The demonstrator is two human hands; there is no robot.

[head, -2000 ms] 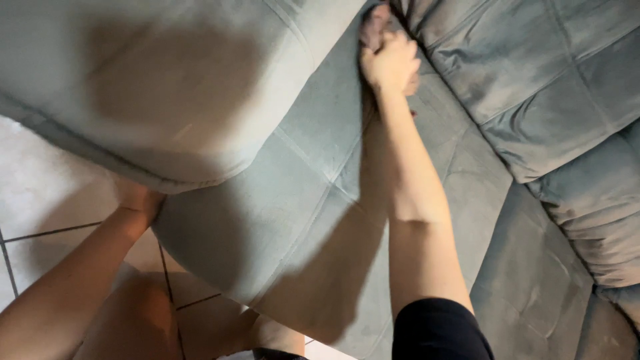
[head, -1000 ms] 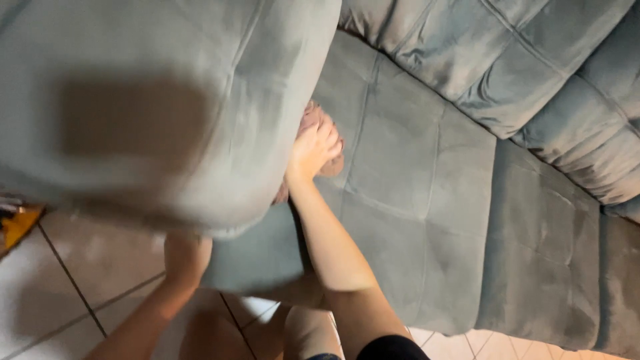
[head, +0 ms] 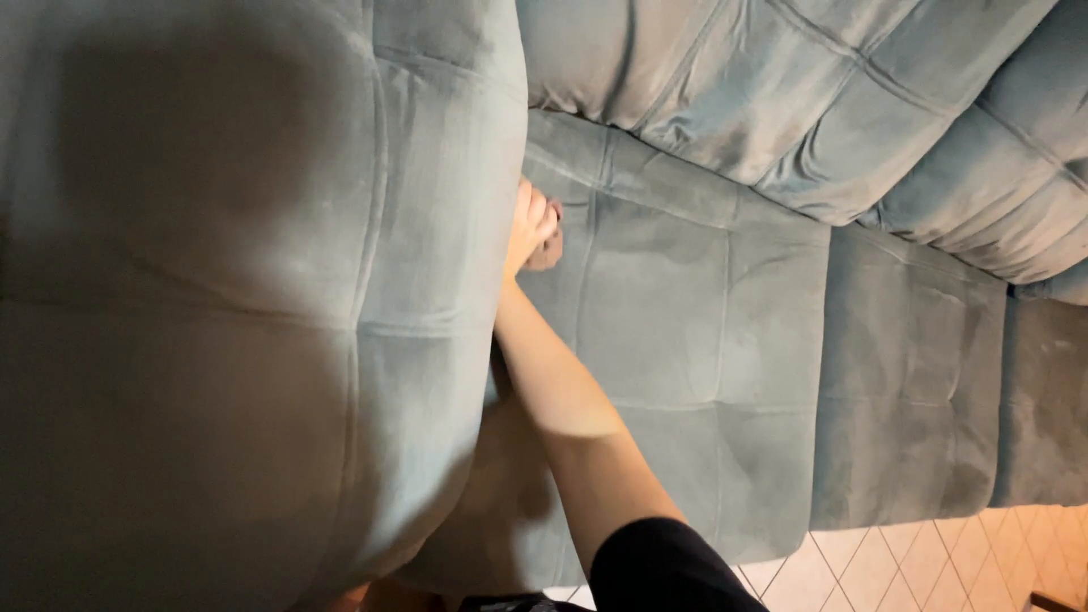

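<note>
My right hand [head: 530, 225] is closed around a crumpled brownish-pink cloth [head: 546, 250] and rests on the grey-blue sofa seat cushion [head: 654, 314]. It sits close against the edge of a large tufted grey cushion [head: 425, 255], which stands raised at the left and covers part of the hand. The right forearm crosses the seat from the lower edge, with a black sleeve near the elbow. My left hand is hidden from view; only a bit of skin shows at the bottom edge below the raised cushion.
Tufted backrest cushions [head: 816, 76] run along the upper right. Further seat sections [head: 909, 374] continue to the right. Light floor tiles [head: 901, 561] show below the seat's front edge. A dark shadow lies on the raised cushion.
The right hand with the cloth has moved from near the backrest seam to beside the raised cushion's edge. The left hand, seen earlier under the cushion, has gone out of sight. The view has shifted.
</note>
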